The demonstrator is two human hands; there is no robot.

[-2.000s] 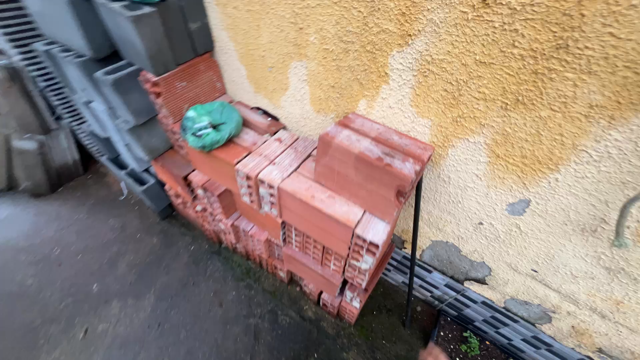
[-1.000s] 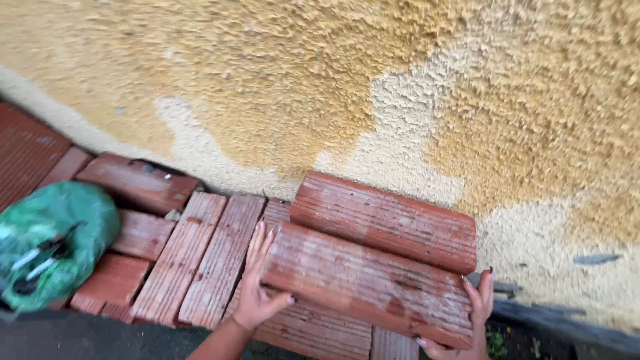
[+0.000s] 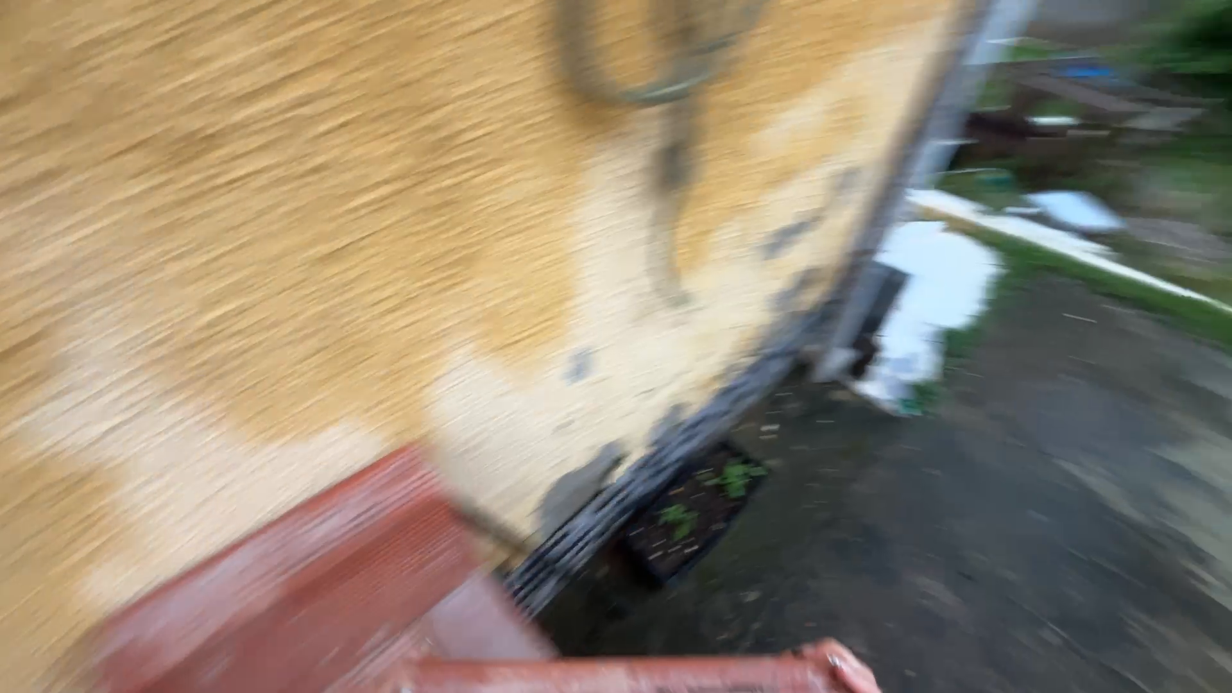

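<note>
A red hollow clay brick (image 3: 616, 674) shows along the bottom edge of the head view, mostly cut off by the frame. The fingers of my right hand (image 3: 847, 666) wrap its right end. My left hand is not clearly visible. Behind the held brick, at the lower left, another ribbed red clay brick (image 3: 318, 568) stands close to the rough yellow wall (image 3: 289, 241). The picture is strongly blurred.
A black planter (image 3: 693, 515) with small green plants sits on the dark ground by the wall's foot. A hose (image 3: 664, 91) hangs on the wall. White sheets (image 3: 924, 298) lie beyond the wall's corner, near grass.
The view has swung far to the right. One second ago both hands were on the front upper brick; now a brick is at the bottom edge with my right hand on its end.
</note>
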